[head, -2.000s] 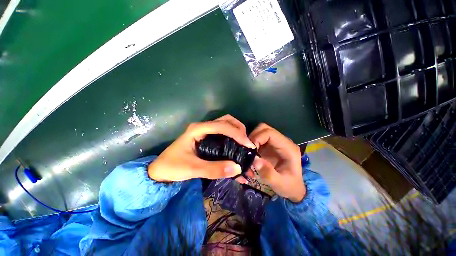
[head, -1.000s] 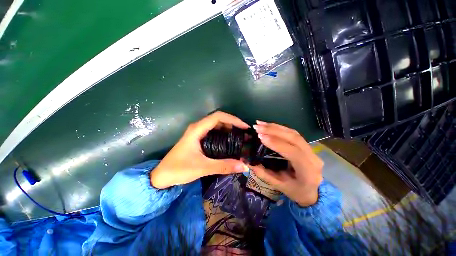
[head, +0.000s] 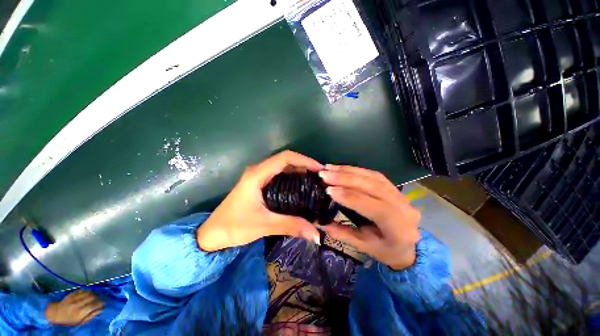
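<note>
A black ribbed housing is held between my two hands, above my lap at the bench's near edge. My left hand is wrapped around its left end, with the thumb below and the fingers above. My right hand holds its right end, fingertips on top. A dark part under my right fingers is mostly hidden, and I cannot tell whether it is separate from the housing.
Stacked black compartment trays stand at the right, with more trays and a brown carton below. A labelled clear bag lies beside them. White scraps and a blue-tipped cable lie left. Another person's hand shows lower left.
My right hand has shifted from pinching at the housing's end to covering it with fingers on top. Another person's hand has appeared at the lower left.
</note>
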